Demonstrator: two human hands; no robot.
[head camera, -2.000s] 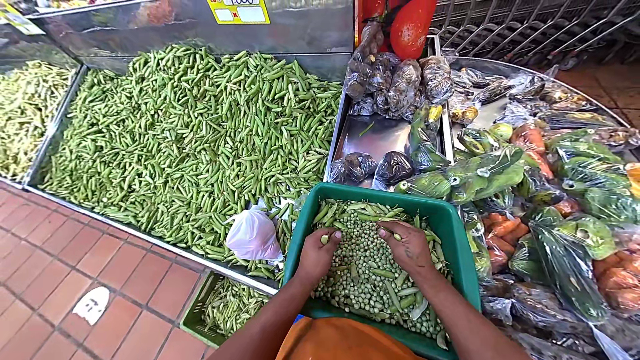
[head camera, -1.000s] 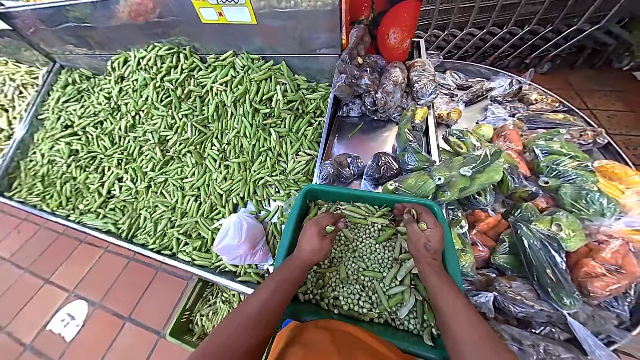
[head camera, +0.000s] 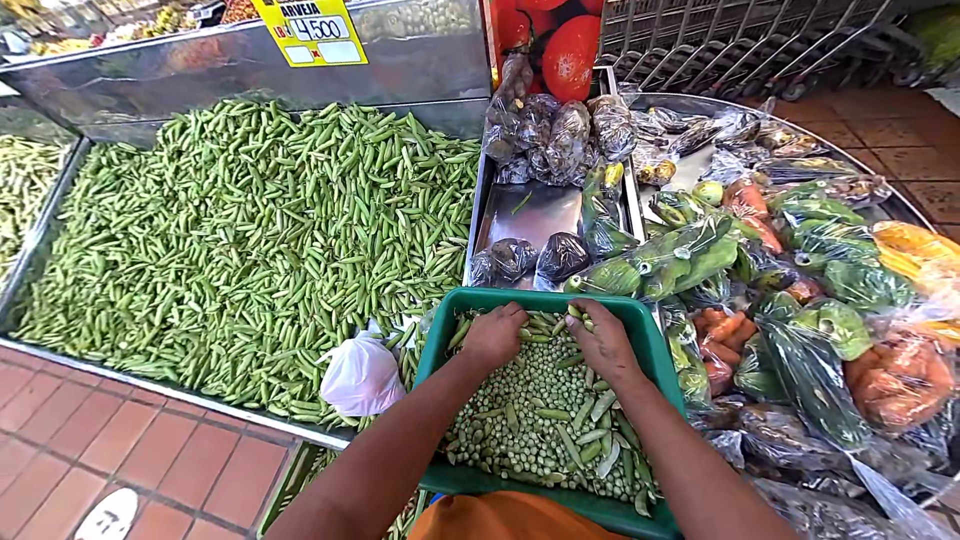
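A green plastic tub (head camera: 552, 298) stands in front of me, holding loose shelled peas (head camera: 510, 405) with pea pods and split hulls among them. My left hand (head camera: 495, 335) is at the tub's far left part, fingers bent down by the pods; whether it grips one cannot be told. Over the far right part, my right hand (head camera: 602, 337) pinches a green pea pod (head camera: 576, 310) between thumb and fingers. More pods (head camera: 547, 324) lie between the two hands along the far wall.
A metal bin of pea pods (head camera: 285, 247) fills the left. A tied white plastic bag (head camera: 362, 376) sits at its near edge. Bagged vegetables (head camera: 757, 300) lie on a round metal display at right. A green crate (head camera: 289, 484) stands below left; shopping carts (head camera: 720, 37) are behind.
Both hands stay over the tub. Since one second ago, my right hand has come to pinch a pod near the far wall, and my left hand has moved toward that wall.
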